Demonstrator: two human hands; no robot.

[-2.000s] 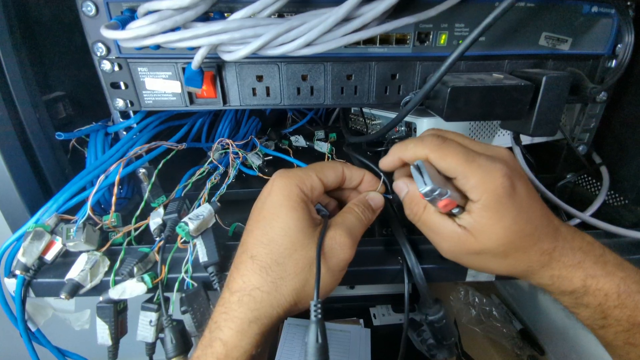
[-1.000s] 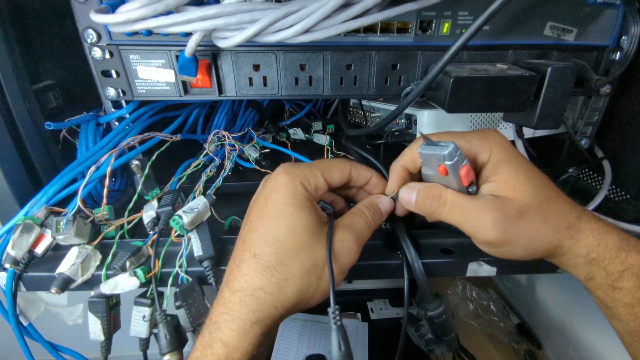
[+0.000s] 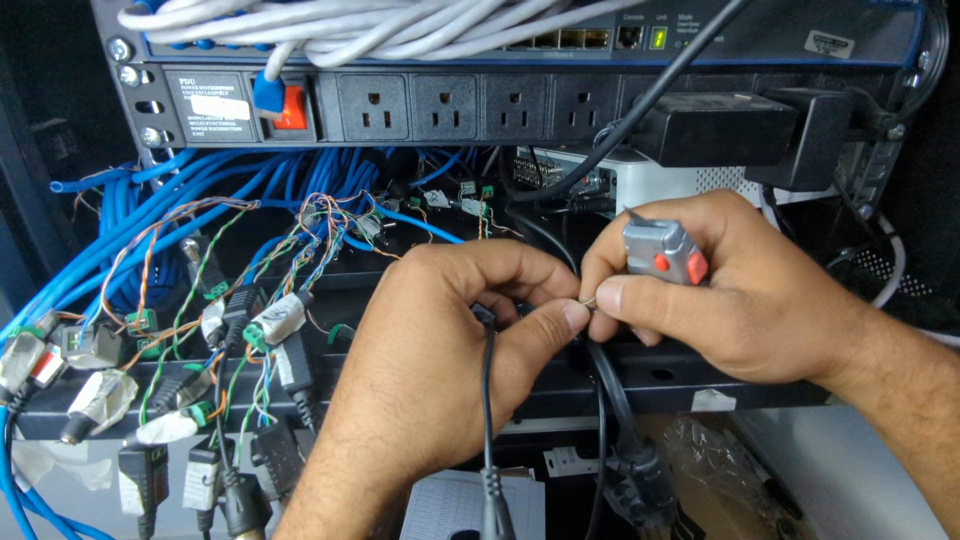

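Observation:
My left hand pinches a thin, short wire end between thumb and forefinger, and my right thumb and fingertips meet it from the other side. A black connector with a thin black cable hangs from my left palm. Tucked between the thumb and forefinger of my right hand is a grey utility knife with red parts, its pointed blade tip up. At the left hang several labelled video baluns with green screw terminals and loose twisted wires.
Above are a power strip with a red switch, a network switch and grey cables. Blue network cables bunch at left. A black power adapter juts out at right. A metal shelf edge runs below my hands, above a paper box.
Since two seconds ago, my right hand has come up against my left fingertips at the wire, and the knife has turned in my right hand. My left hand keeps its pinch.

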